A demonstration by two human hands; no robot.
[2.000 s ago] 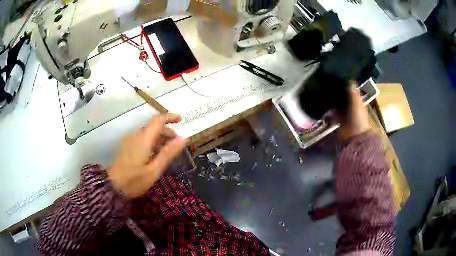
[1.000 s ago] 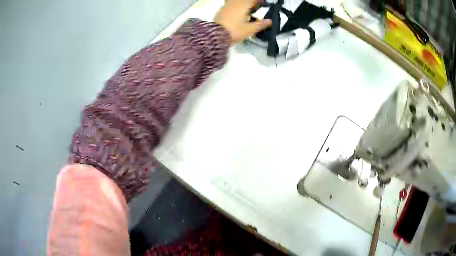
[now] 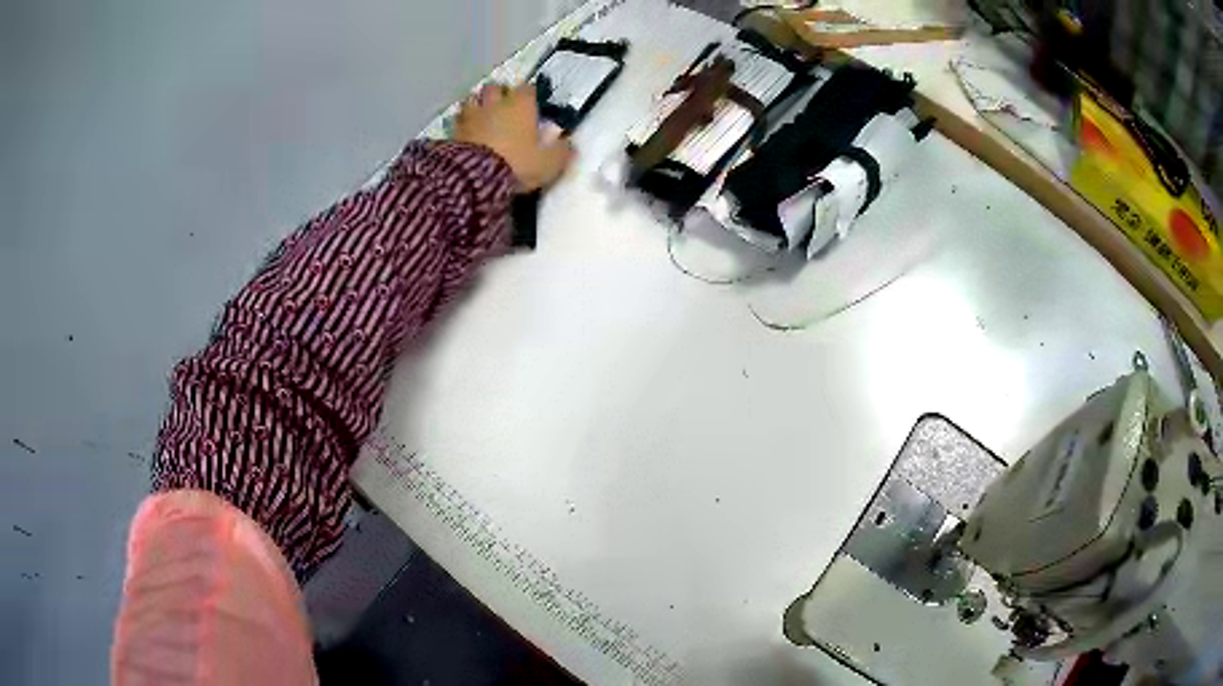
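My left hand is at the far left edge of the white table, over a small black-and-white bundle. Its fingers are at the bundle's near end, and a bit of black cloth shows below the hand. Whether the fingers grip it cannot be told. To the right lie a black-and-white bundle with a brown strip and a thick black bundle with white pieces. My right hand is out of the picture.
The white table has printed scale marks along its front edge. The sewing machine stands at the lower right. A yellow box is behind a wooden rail at the upper right. Loose threads lie near the bundles. Grey floor shows at left.
The view has swung from the machine and phone to the table's left end. Since the last earlier frame, my left hand has moved left, from the thick bundle to the small one.
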